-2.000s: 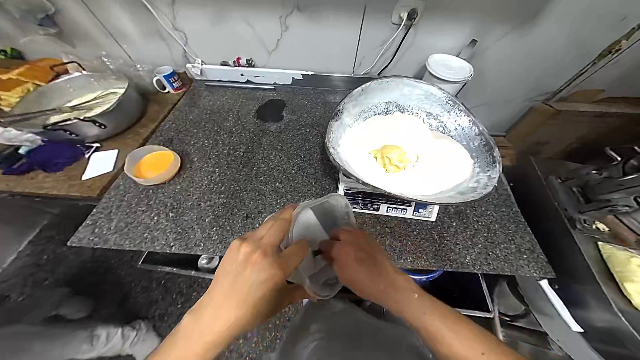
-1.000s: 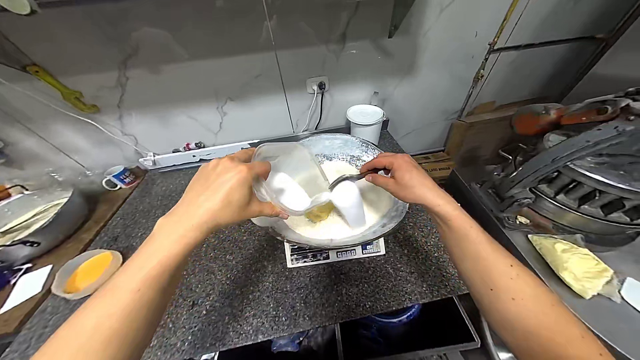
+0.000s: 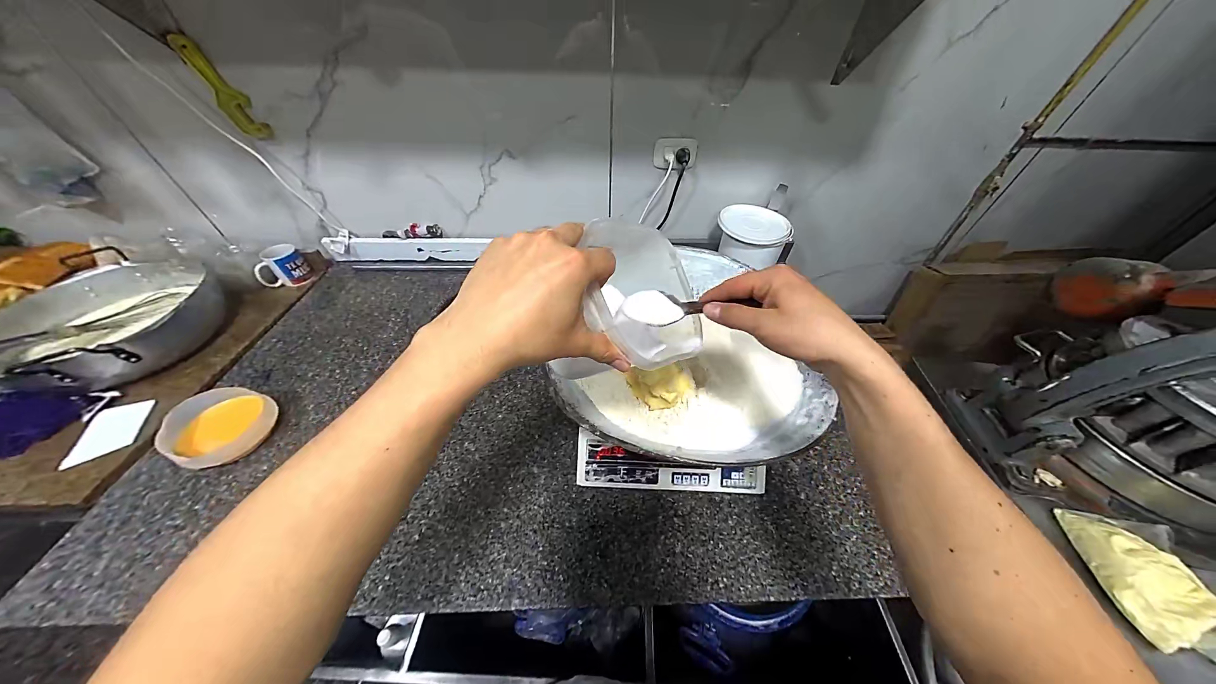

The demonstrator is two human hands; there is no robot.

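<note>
My left hand point(image 3: 537, 299) grips a translucent plastic container point(image 3: 655, 256), tilted above a wide metal bowl point(image 3: 812, 418). In my right hand point(image 3: 784, 313) is the dark handle of a spoon point(image 3: 691, 308); its bowl, heaped with white powder point(image 3: 651, 307), is at the container's mouth. Below, the metal bowl holds white powder like flour point(image 3: 750, 380) and a yellow, butter-like lump point(image 3: 660, 384). It rests on a digital kitchen scale point(image 3: 670, 473) with a lit red display. The container hides part of the bowl's far left side.
On the left of the granite counter point(image 3: 475, 532) sits a small bowl of orange-yellow liquid point(image 3: 220, 425). Beyond it are a large metal pot point(image 3: 180, 332) and a mug point(image 3: 283, 266). A lidded white tub point(image 3: 755, 233) stands behind the metal bowl. Metal machinery point(image 3: 1121, 408) occupies the right.
Both hands moved from the counter's front edge to above the metal bowl. The container is now tilted there. White powder was falling one second ago; the spoon now holds a heap. The view has shifted.
</note>
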